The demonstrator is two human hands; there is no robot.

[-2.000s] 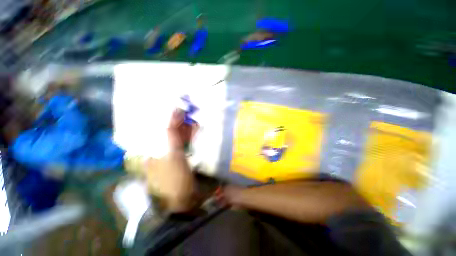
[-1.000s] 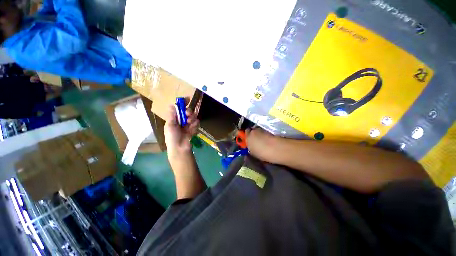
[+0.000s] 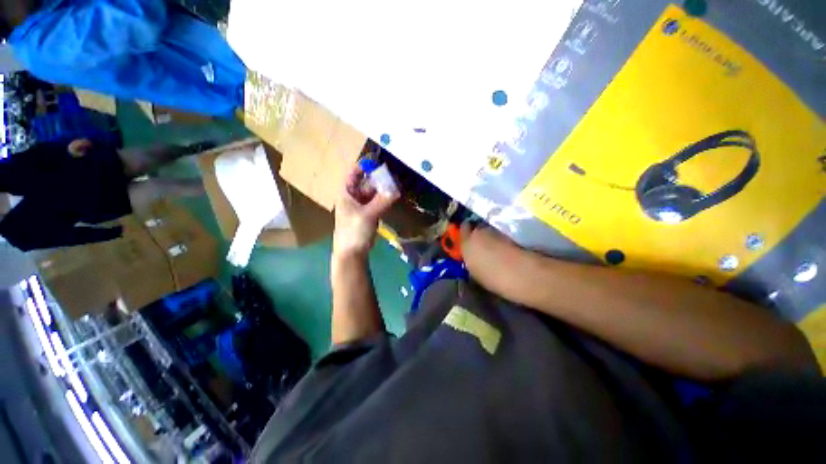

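My left hand (image 3: 356,207) holds a small blue battery cell (image 3: 368,165) with a whitish flat face (image 3: 384,181) turned up, over the dark opening of a carton (image 3: 323,166) at the bench edge. My right hand (image 3: 471,243) is closed around orange handles (image 3: 452,240) just right of it, low against the bench edge. The metal end of the orange-handled tool cannot be made out. The two hands are apart.
A white board (image 3: 398,63) and a grey-and-yellow printed mat (image 3: 625,136) lie on the bench. A person in blue (image 3: 118,59) is at upper left, another in dark clothes (image 3: 63,195) below. A waste carton (image 3: 288,204) with white material stands on the green floor.
My left hand has moved right and slightly up, nearer the carton opening, and the cell is turned from its blue side to a whitish face. The right hand still grips the orange handles.
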